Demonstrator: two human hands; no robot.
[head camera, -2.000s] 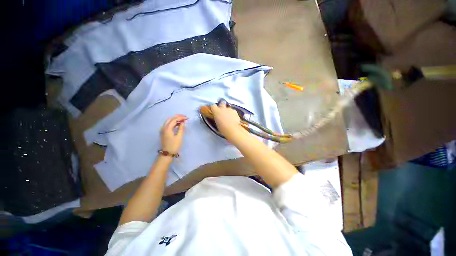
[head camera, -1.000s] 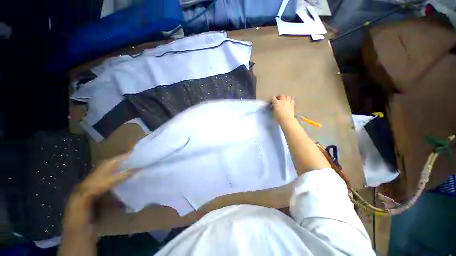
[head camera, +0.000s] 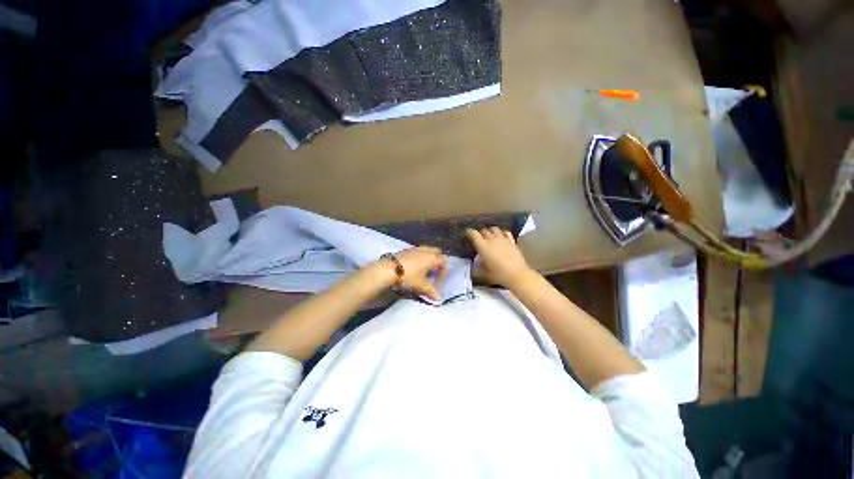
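The garment panel (head camera: 300, 248) lies bunched and partly folded at the table's near edge, white interfacing up, with a dark speckled strip showing behind my hands. My left hand (head camera: 419, 273), with a bracelet at the wrist, holds the white layer near its right end. My right hand (head camera: 496, 254) lies on the dark strip just right of it, fingers bent; whether it grips the cloth I cannot tell. The steam iron (head camera: 623, 187) rests on the table to the right, its orange-brown handle up, with no hand on it.
Another white-backed dark panel (head camera: 393, 61) lies at the far left of the tan table (head camera: 562, 47). A small orange tool (head camera: 619, 94) lies beyond the iron. The hose (head camera: 796, 245) runs off right. Dark speckled cloth (head camera: 140, 253) hangs at the left edge.
The iron was let go and now stands at the right. The panel, spread out and lifted before, has been drawn to the near edge and folded. Both hands have come close together there.
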